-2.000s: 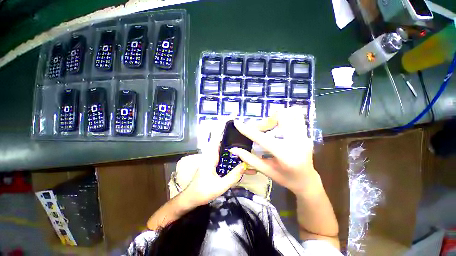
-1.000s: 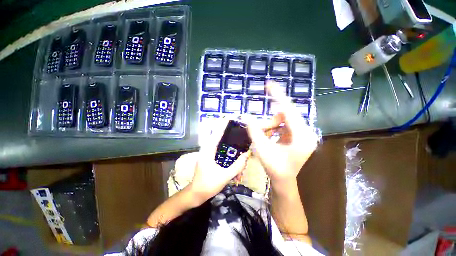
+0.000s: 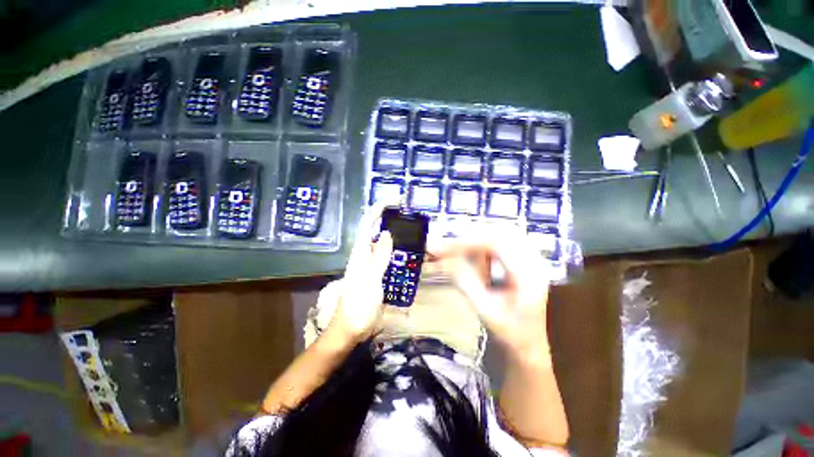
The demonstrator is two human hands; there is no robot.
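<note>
A black keypad phone (image 3: 404,256) is held face up and nearly upright in my left hand (image 3: 362,287), in front of the lens tray's near edge. My right hand (image 3: 502,290) is just right of the phone, apart from it, blurred and overexposed; whether its fingers hold anything small cannot be told. The clear lens tray (image 3: 566,198) holds rows of dark-framed screen lenses (image 3: 467,164); its near rows are partly hidden by my hands and glare. The phone tray (image 3: 77,189) on the left holds several keypad phones (image 3: 239,198), all face up.
At the back right are a grey bench device (image 3: 714,36), a whitish bottle (image 3: 671,120), a yellow bottle (image 3: 766,118), tweezers (image 3: 659,189) and a white paper piece (image 3: 618,153). Below the bench are cardboard boxes (image 3: 705,348), the right one with crumpled clear film (image 3: 644,357).
The held phone has turned from tilted to nearly upright. My right hand has moved off the phone to its right. The trays appear slightly shifted right in view.
</note>
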